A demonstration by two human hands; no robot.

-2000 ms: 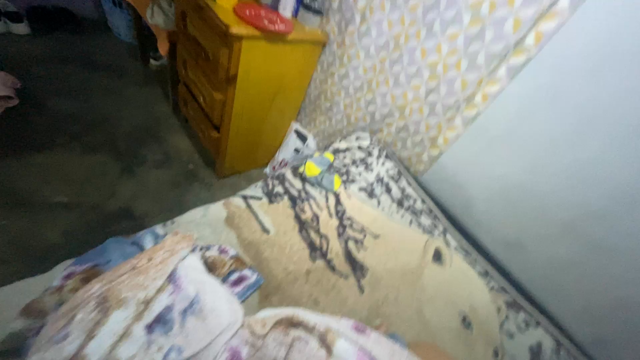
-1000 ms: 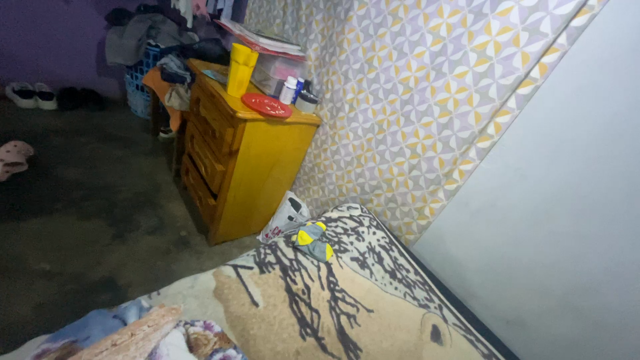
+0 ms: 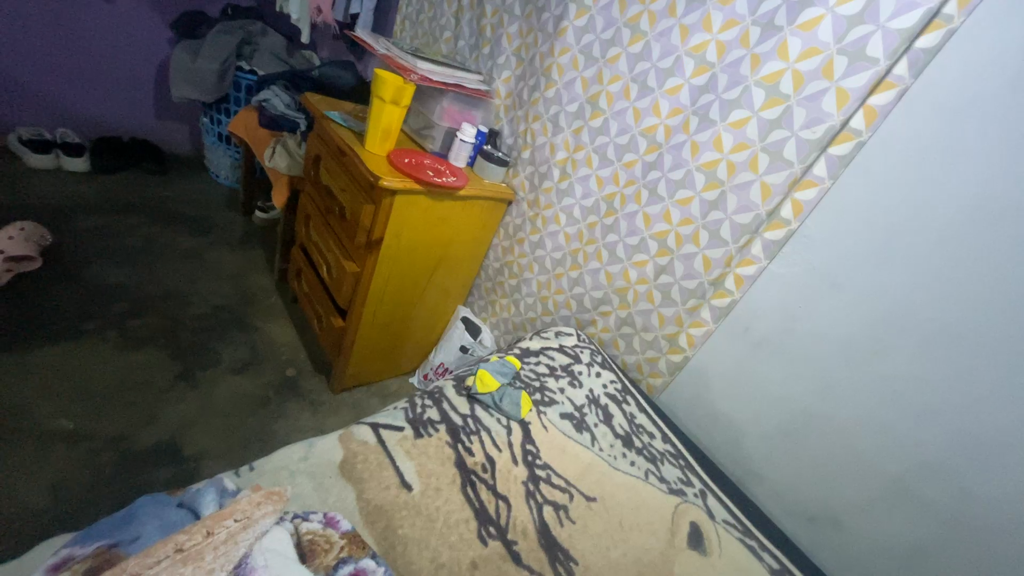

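Note:
Neither of my hands shows in the head view. A pair of grey and yellow socks point(image 3: 501, 387) lies near the far corner of the bed, on a beige blanket point(image 3: 432, 472) with dark branch-like markings. At the lower left of the bed is a bunched floral cloth point(image 3: 320, 540) in white, purple and brown, beside a blue and peach part of bedding. A white plastic bag point(image 3: 458, 346) with writing stands just beyond the bed's corner.
Beyond the bed stands a wooden chest of drawers point(image 3: 424, 272) bearing a yellow cup point(image 3: 389, 112), a red plate point(image 3: 428, 169) and several bottles. A blue laundry basket point(image 3: 220, 132) piled with clothes, a pink clog point(image 3: 22, 246) and other shoes point(image 3: 50, 149) are farther left. Walls border the right.
The view has tilted up, so more of the chest of drawers and the room shows. Less of the floral cloth is in view than two seconds ago.

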